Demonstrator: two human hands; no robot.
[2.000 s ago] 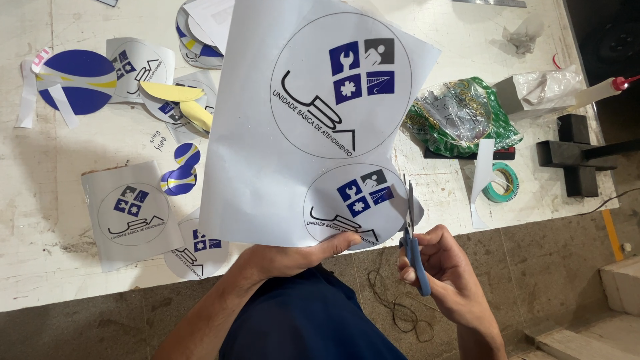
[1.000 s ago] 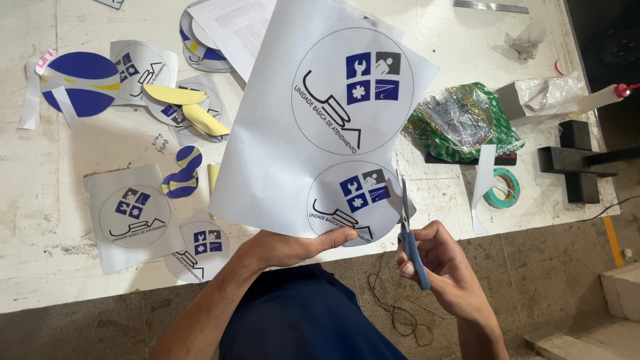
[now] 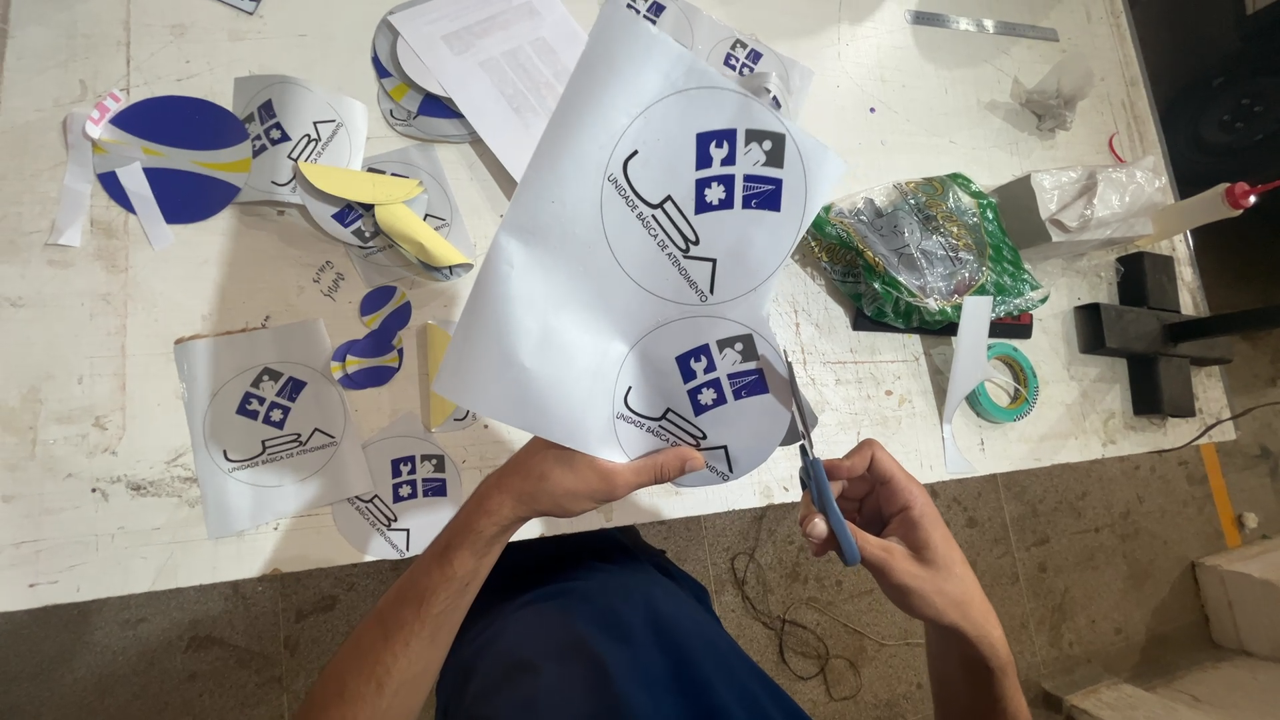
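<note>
My left hand (image 3: pixel 600 478) grips the lower edge of a white printed sticker sheet (image 3: pixel 540 290), thumb on top. The sheet bears two round outlined logos with blue and grey squares and black lettering; the lower disc (image 3: pixel 700 400) has its right side cut round. In my right hand (image 3: pixel 885 530) are blue-handled scissors (image 3: pixel 830 510), their blades pointing up beside the lower disc's right edge. A small dark grey piece shows behind the blades.
On the white table (image 3: pixel 60 540) lie printed stickers (image 3: pixel 275 425), a blue oval sticker (image 3: pixel 175 160), yellow-backed offcuts (image 3: pixel 420 240), a green plastic bag (image 3: pixel 920 250), green tape (image 3: pixel 1003 383), a steel ruler (image 3: pixel 980 25), a black cross-shaped stand (image 3: pixel 1150 330) and a plastic bottle (image 3: pixel 1200 215).
The sheet has turned and shifted in my left hand, and the cut now curves farther around the lower disc. The scissors stay by its right edge.
</note>
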